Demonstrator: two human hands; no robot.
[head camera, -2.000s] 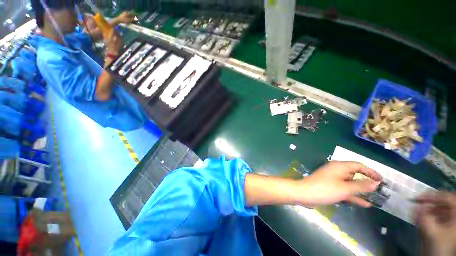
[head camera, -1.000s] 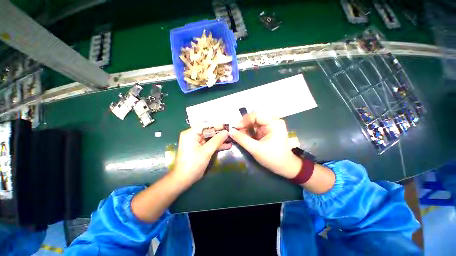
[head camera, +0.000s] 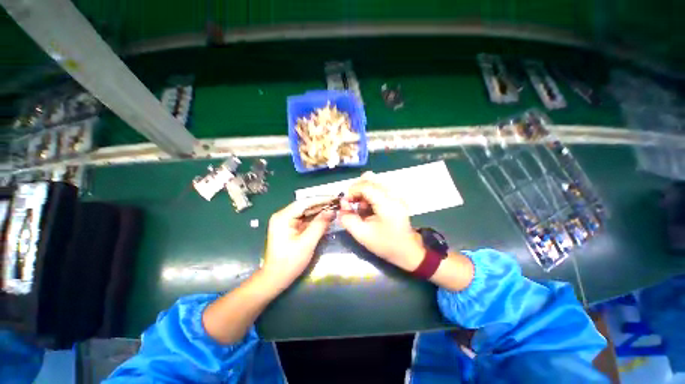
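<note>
My left hand (head camera: 290, 238) holds a small dark and silver module (head camera: 321, 208) between thumb and fingers, above the bench. My right hand (head camera: 379, 225) is pressed close against it, its fingertips at the module's right end. Whether the right fingers pinch a separate small piece is too small to tell. A long white sheet (head camera: 432, 187) lies just behind my hands, partly hidden by them. No tweezers can be made out.
A blue bin (head camera: 294, 135) of beige pieces stands at the belt rail (head camera: 428, 137). Loose metal units (head camera: 239, 191) and a white square (head camera: 254, 223) lie left. A clear blister tray (head camera: 518, 176) lies right, black foam trays (head camera: 86, 262) far left. Carrier trays (head camera: 499, 79) sit on the belt.
The view has swung from the left side to face the bench, then tilted up slightly. My hands, apart over the white sheet two seconds ago, are now together at the module.
</note>
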